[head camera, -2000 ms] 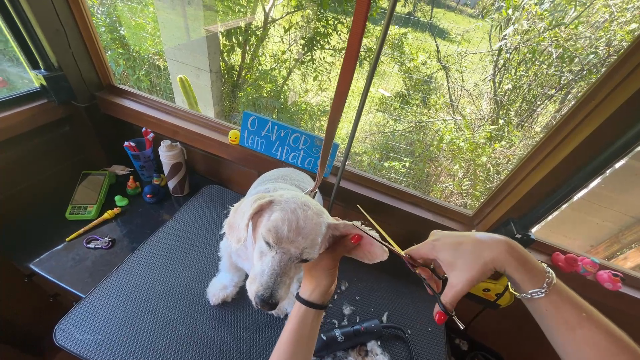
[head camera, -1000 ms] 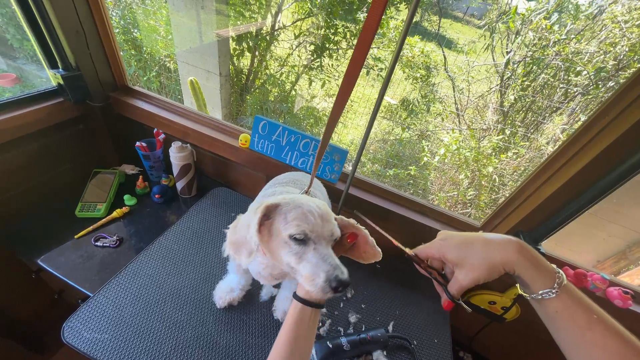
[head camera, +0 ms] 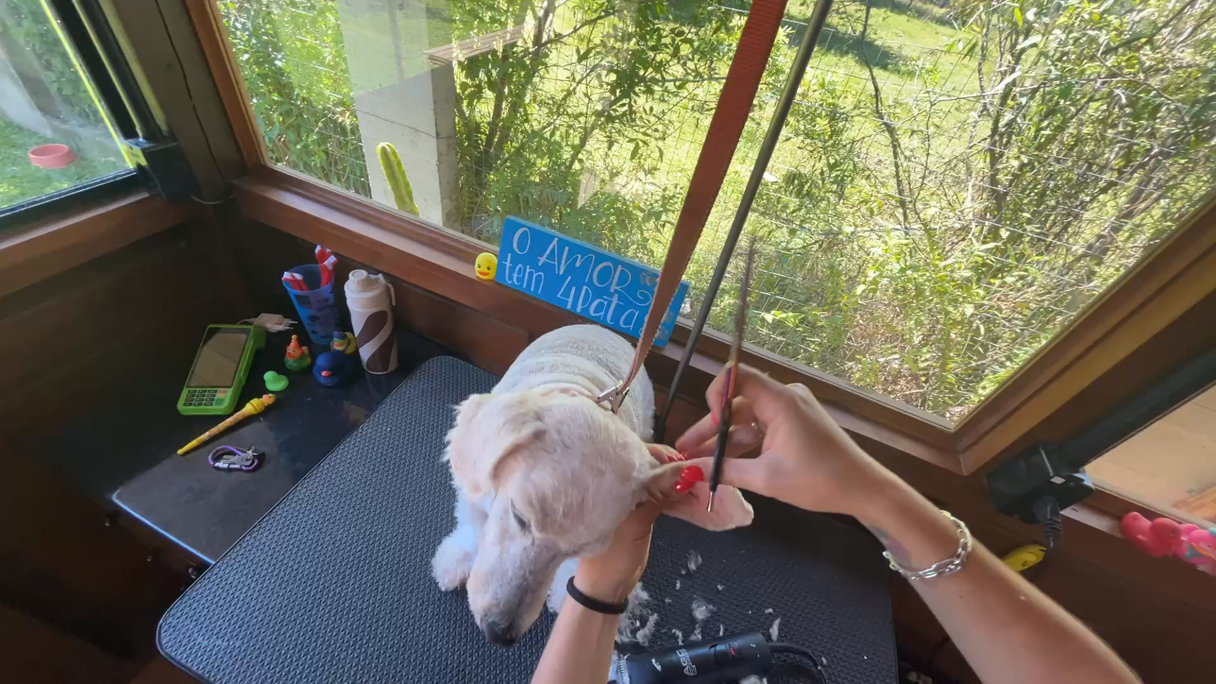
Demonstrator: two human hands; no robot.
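A white, short-clipped dog (head camera: 570, 465) is on the black textured grooming table (head camera: 313, 560), its head lowered toward the front. An orange strap (head camera: 708, 180) with a metal clip runs up from its neck. My left hand (head camera: 627, 537) is under the side of the head and grips the base of the dog's ear (head camera: 717, 508). My right hand (head camera: 779, 437) holds grooming scissors (head camera: 730, 399) with the blades pointing up, its fingers close beside my left fingertips at the ear. Whether the blades are closed is hard to tell.
Black clippers (head camera: 703, 657) with a cord and loose hair tufts (head camera: 698, 608) lie at the table's front. On the dark side shelf (head camera: 190, 513) stand a bottle (head camera: 370, 318), a blue cup (head camera: 313, 304), a green card terminal (head camera: 220, 369) and small toys. A metal pole (head camera: 750, 204) rises behind the dog.
My right hand has moved left to the ear, and the scissors have swung from slanting to nearly upright. The dog's head has dipped since one second ago.
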